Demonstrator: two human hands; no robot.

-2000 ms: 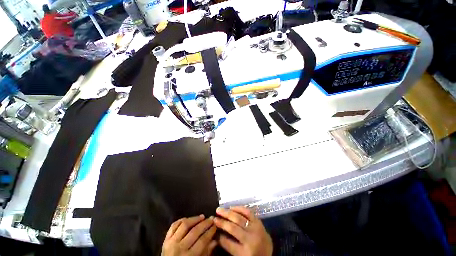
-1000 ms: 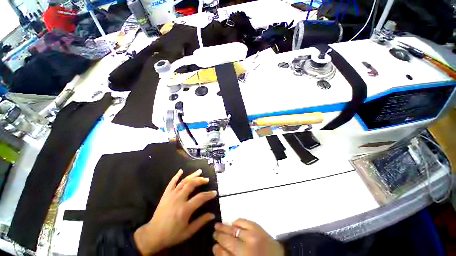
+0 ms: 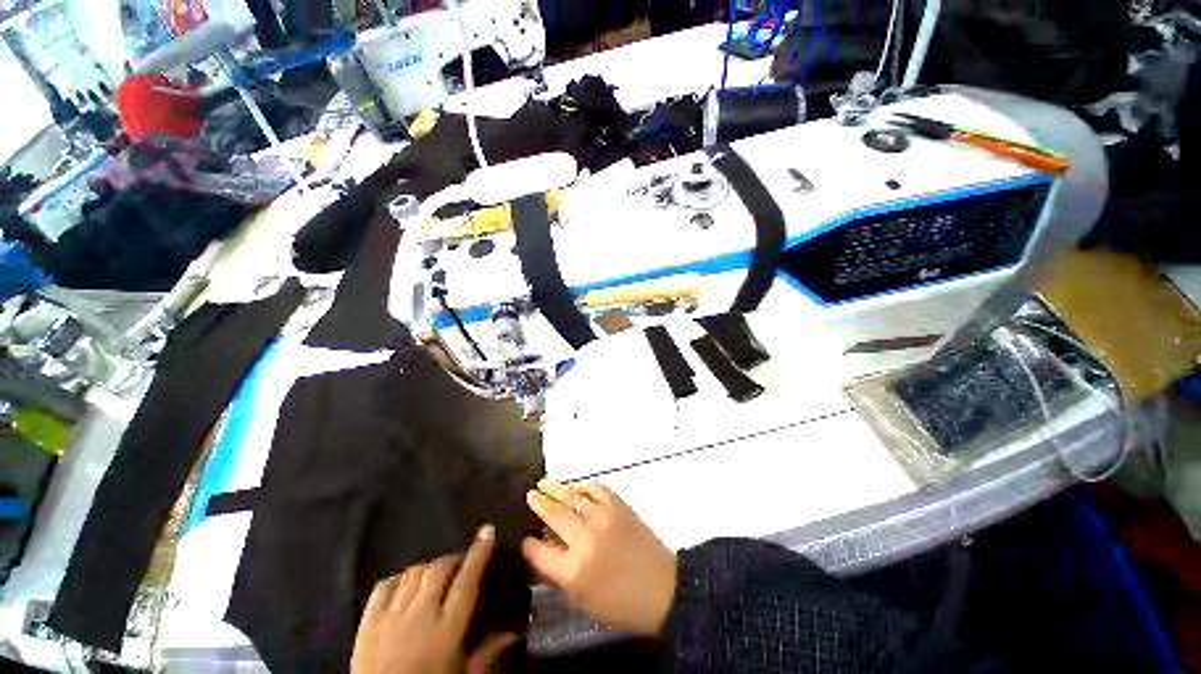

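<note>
A large dark cut panel (image 3: 382, 461) lies on the white table with its upper right part at the presser foot and needle (image 3: 527, 388). My left hand (image 3: 428, 612) lies on the panel's lower part, cut off by the bottom edge; its thumb is partly hidden. My right hand (image 3: 599, 546) is at the panel's right edge, with fingertips together on the cloth and a ring on one finger. The sewing machine (image 3: 632, 263) has a white head with a blue stripe. Short dark strips (image 3: 672, 361) lie on its bed.
A long narrow panel (image 3: 165, 448) lies at far left. Dark bands (image 3: 551, 270) drape over the machine head. A clear plastic bag (image 3: 968, 408) lies right of the bed. Orange-and-black handles (image 3: 1008, 148) rest on the head. A dark heap (image 3: 593, 125) and thread cone (image 3: 757, 116) are behind. A person in red (image 3: 158, 105) is at upper left.
The panel has moved up and away, further in under the needle area. My left hand has slid down towards the bottom edge. My right hand has moved up along the panel's edge.
</note>
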